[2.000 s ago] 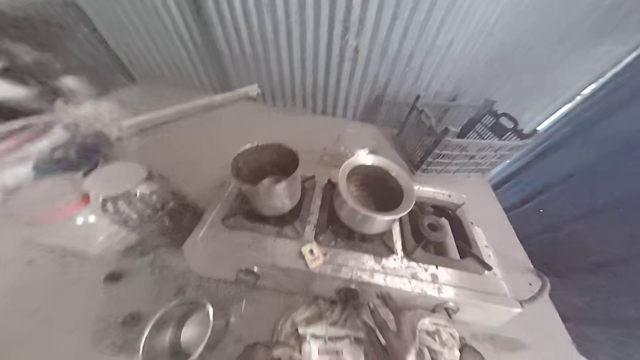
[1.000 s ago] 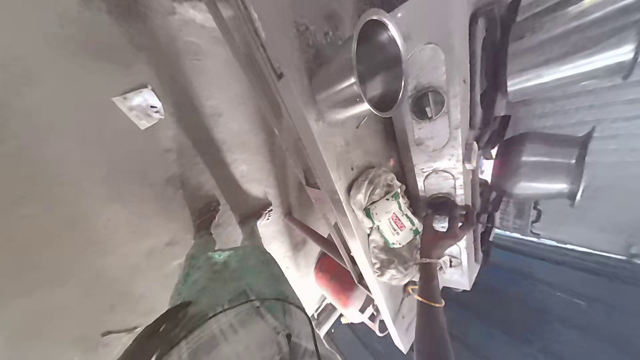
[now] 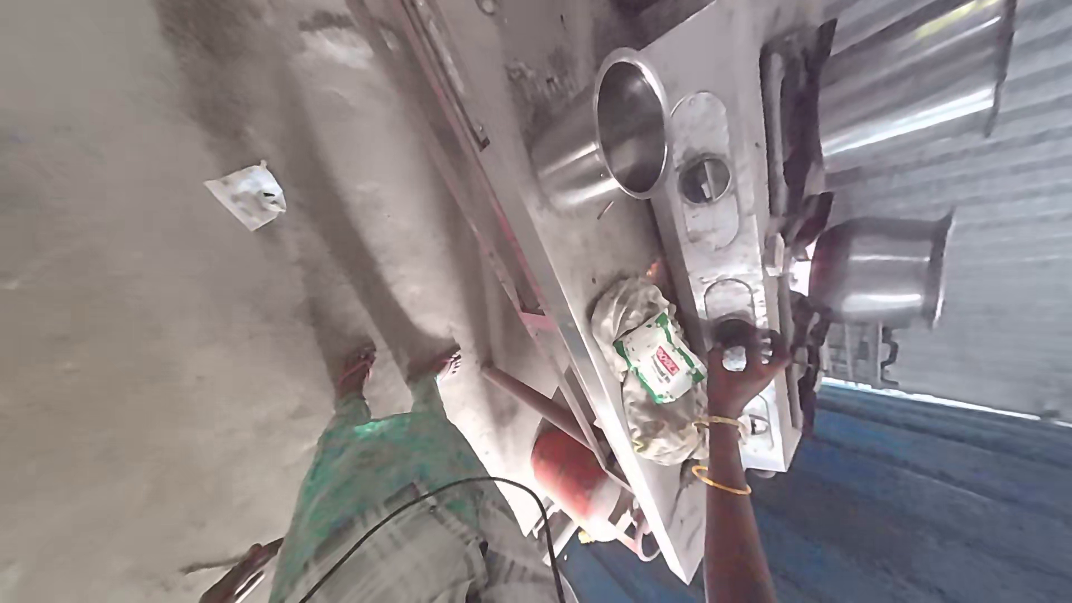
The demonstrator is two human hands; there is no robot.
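My right hand, with yellow bangles at the wrist, has its fingers closed around a dark control knob on the front of the metal gas stove. Another round knob sits farther along that panel. A metal pot stands on a burner, with a bright glow by its base. Beside my right hand, a white and green packet lies on a crumpled cloth. My left hand is partly in view at the lower left, near a thin stick-like thing; its grip is unclear.
An open steel pot stands on the counter in front of the stove. A larger metal vessel is at the upper right. Below the counter's edge is a red cylinder. A white wrapper lies on the floor.
The view has swung strongly since the oldest frame. My right hand was at the knob one second ago as well, and the packet and pots keep their places since then.
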